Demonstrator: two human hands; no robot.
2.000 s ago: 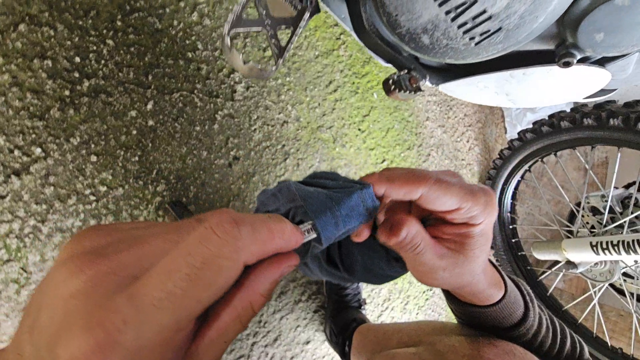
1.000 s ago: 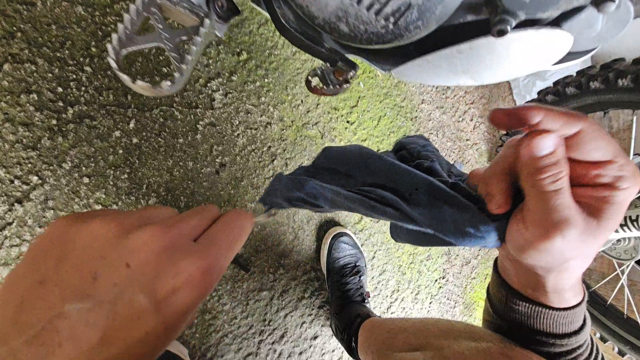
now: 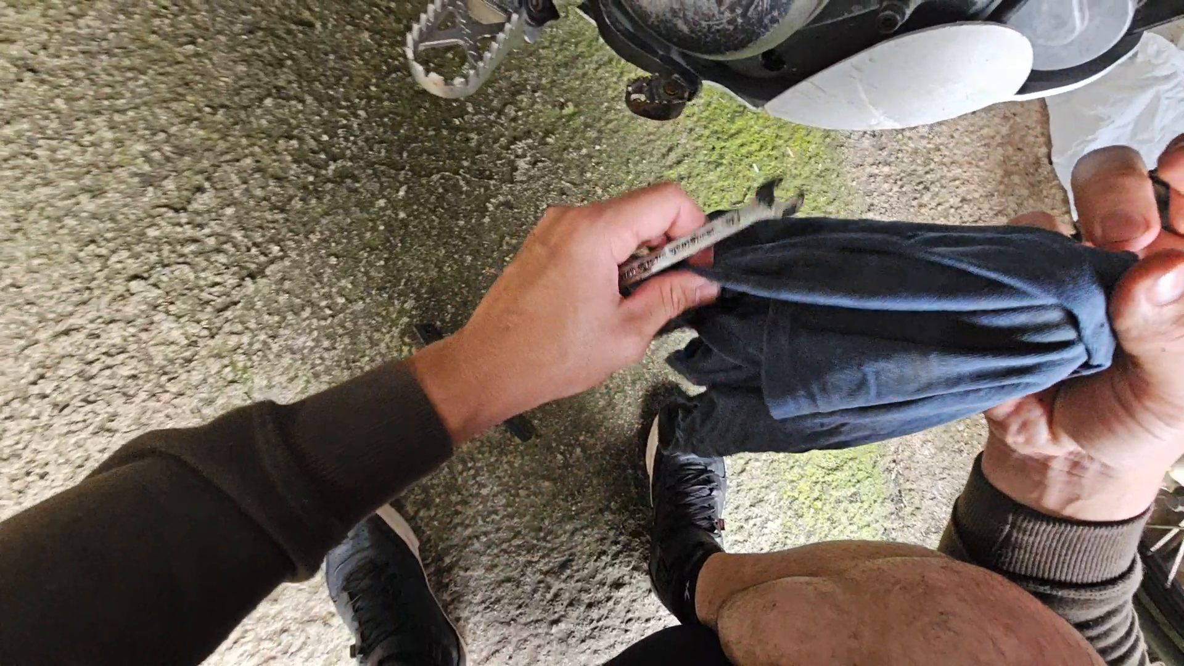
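Note:
My left hand [image 3: 564,305] grips a metal open-end wrench [image 3: 698,242] between thumb and fingers. The wrench's forked end points up to the right, beyond my fingertips, and its shaft bears writing. The same fingertips pinch the left end of a dark blue cloth [image 3: 906,324], which stretches across to the right. My right hand [image 3: 1128,342], partly cut off by the frame's right edge, clasps the cloth's other end. Folds of the cloth hang below, between both hands.
Above are a motorcycle's toothed metal footpeg [image 3: 462,46], a small pedal tip [image 3: 659,96] and a pale engine-side cover [image 3: 906,79]. A dark bar-like object [image 3: 518,425] lies on the rough, mossy ground. My shoes [image 3: 689,499] and bare knee are below; whitish plastic sheeting [image 3: 1101,111] is at right.
My left hand has moved right and up, nearer the cloth's middle height. The wrench now shows along most of its shaft; one second ago it was mostly hidden. The view has shifted.

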